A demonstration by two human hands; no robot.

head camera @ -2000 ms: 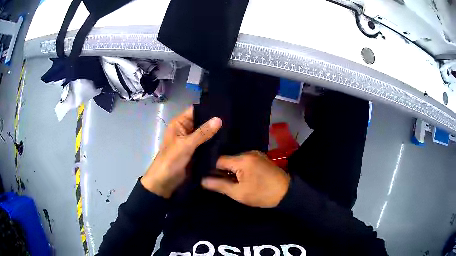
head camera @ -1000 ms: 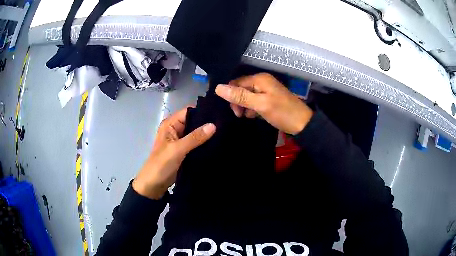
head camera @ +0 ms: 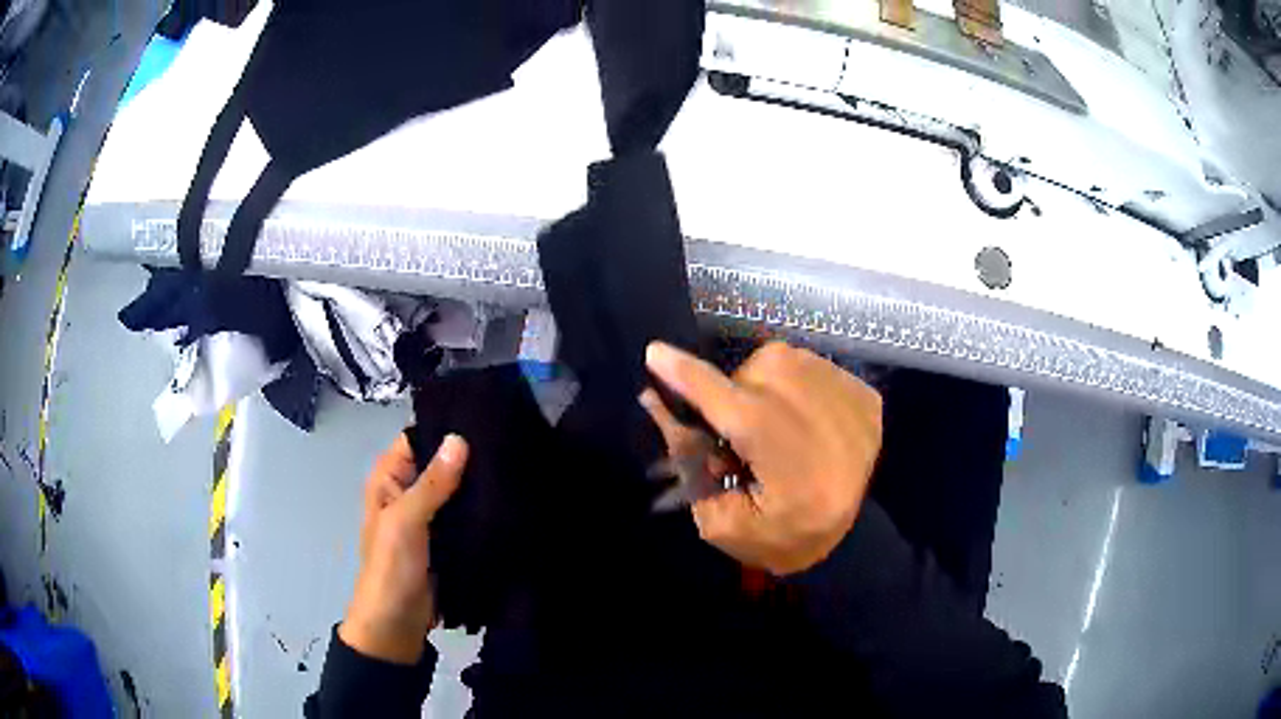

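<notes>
My left hand [head camera: 401, 527] holds a bunched black fabric piece [head camera: 485, 485] over my lap, thumb on top. My right hand [head camera: 787, 450] holds small thread snips [head camera: 680, 468], their silver blades pointing left, partly hidden by the fingers. My right fingertips are at a black fabric band [head camera: 632, 267] that hangs over the table's front edge and runs up onto the table. Against my black clothing, the cloth's lower outline cannot be told.
A black heap with strap loops [head camera: 379, 84] lies at the table's left. The white table [head camera: 843, 183] has a ruler edge [head camera: 913, 312]. Brass tabs [head camera: 979, 20] show at the top. White and dark cloth pieces [head camera: 337, 337] are below the edge. A blue container [head camera: 49, 667] stands lower left.
The view now shows more of the tabletop. My left hand has moved left and down with the black fabric. Snips now show in my right hand. The black band hangs more narrowly over the edge.
</notes>
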